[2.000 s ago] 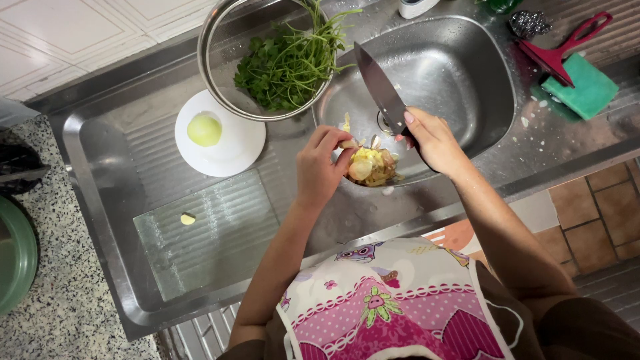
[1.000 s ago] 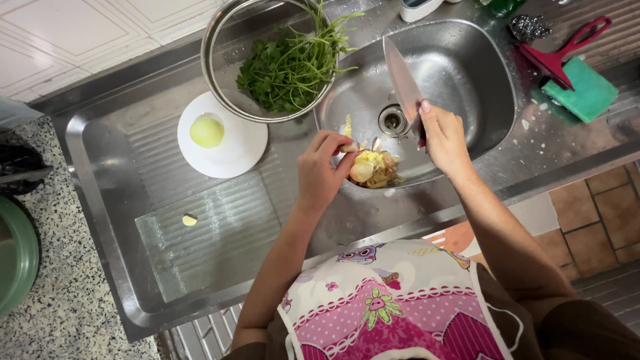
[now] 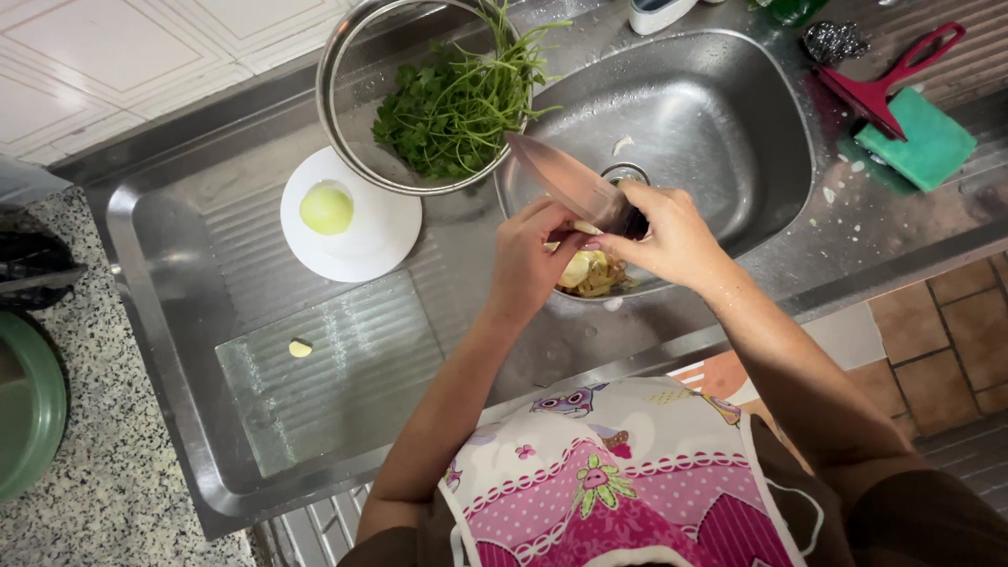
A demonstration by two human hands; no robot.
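My right hand (image 3: 673, 232) grips the dark handle of a kitchen knife (image 3: 563, 177), whose broad blade points up and left over the sink basin. Close against it, my left hand (image 3: 534, 256) pinches a small pale piece, perhaps a garlic clove (image 3: 584, 227), beside the blade near the handle. Below both hands lies a heap of peelings (image 3: 602, 272) at the basin's near edge. On the left drainboard, a peeled garlic clove (image 3: 300, 348) rests on a glass cutting board (image 3: 339, 378). A peeled onion (image 3: 326, 209) sits on a white plate (image 3: 370, 248).
A metal strainer (image 3: 335, 130) holding leafy green herbs (image 3: 449, 110) stands behind the plate. Right of the basin (image 3: 732, 134) are a green sponge (image 3: 925, 142), a red squeegee (image 3: 874, 90) and a steel scourer (image 3: 835, 41). A green bowl (image 3: 47, 405) is at far left.
My right hand has brought the knife left and down to my left hand; the blade now tilts further left. A pale scrap now lies in the basin near the drain.
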